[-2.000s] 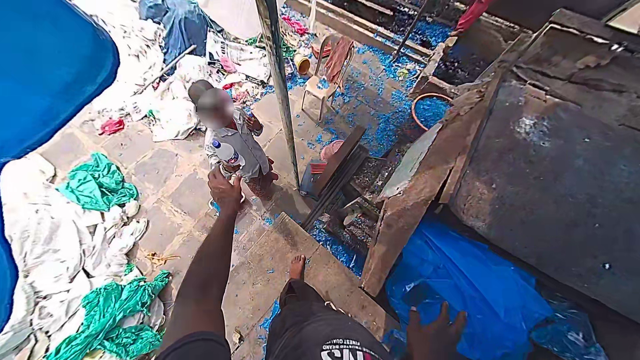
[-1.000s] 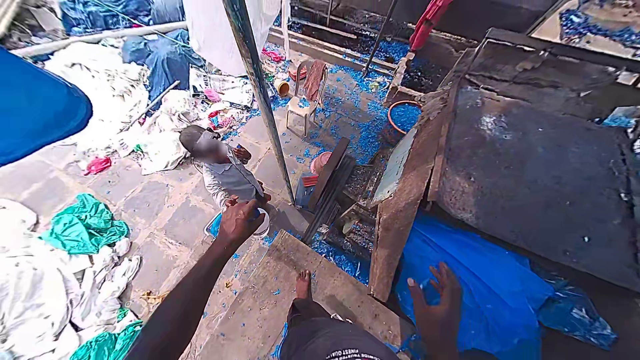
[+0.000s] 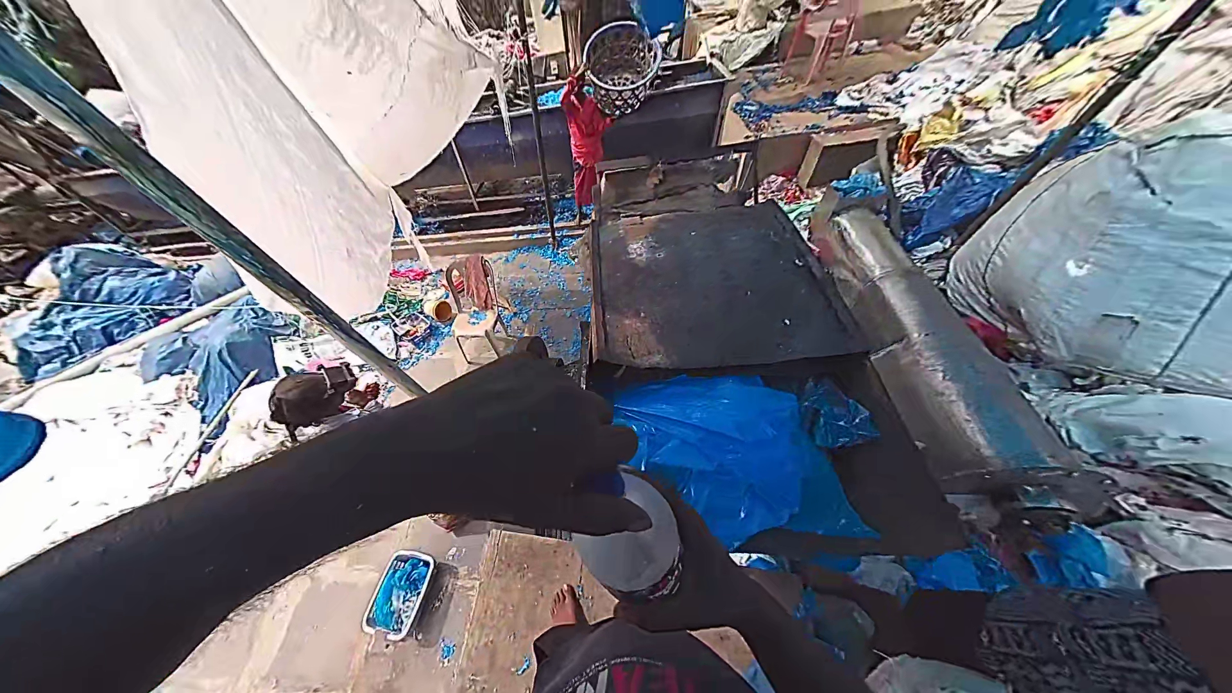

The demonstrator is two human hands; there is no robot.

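Note:
A plastic bottle [image 3: 630,544] with a blue cap stands upright in front of my body, seen from above. My left hand [image 3: 553,443] reaches across from the left, its fingers closed over the blue cap. Around the bottle's right side wraps my right hand [image 3: 693,577], partly hidden by the bottle. Blue plastic sheeting [image 3: 712,452] lies just beyond my hands, on the dark surface.
A metal pole [image 3: 207,217] slants across the left. Beyond are a dark sheet-covered box [image 3: 722,284], a plastic chair [image 3: 474,322] and a tub of blue scraps [image 3: 399,595]. One person [image 3: 313,397] is at left; another in red [image 3: 585,130] holds a basket [image 3: 623,72].
My left hand has brought the bottle in from the left, and my right hand has come from beside the blue sheeting to hold it. The view has swung to the right.

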